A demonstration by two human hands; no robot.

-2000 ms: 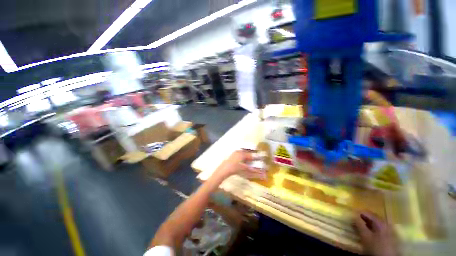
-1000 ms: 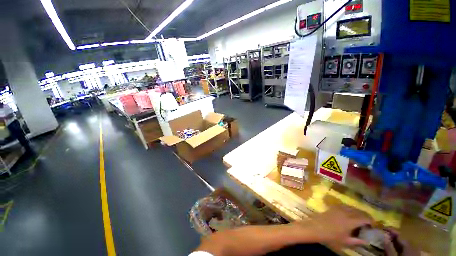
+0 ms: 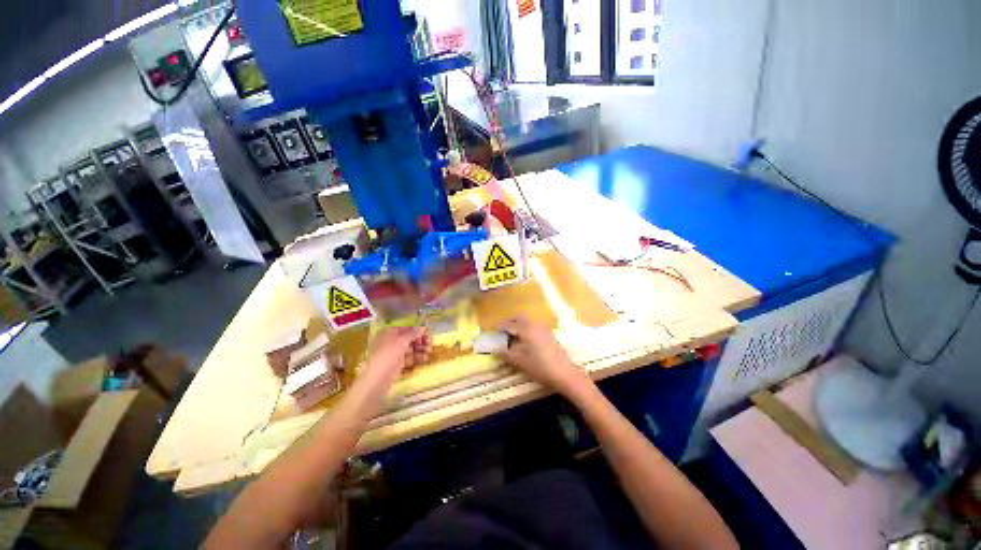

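Observation:
The blue heat press (image 3: 393,172) stands on the bench, with bright blue clamp arms (image 3: 414,258) low on it. My right hand (image 3: 535,349) holds a small pale workpiece (image 3: 493,342) in its fingertips, in front of the press. My left hand (image 3: 400,349) is to its left with fingers curled together; whether it holds something cannot be told. A yellow-amber base plate (image 3: 457,322) lies between and beyond the hands. Stacked workpieces (image 3: 312,371) stand left of my left hand. Clear guards carry warning signs, one on the left (image 3: 344,304) and one on the right (image 3: 498,261).
Wooden strips (image 3: 452,381) run along the bench front. A thin red-black item (image 3: 656,263) lies on the right of the bench. A blue cabinet (image 3: 742,226) adjoins on the right. An open carton (image 3: 86,451) is on the floor at left, and a fan (image 3: 963,161) is at far right.
The view has swung right, showing the cabinet and window. My hands, close together a second ago, are now apart, with the pale workpiece in my right fingertips.

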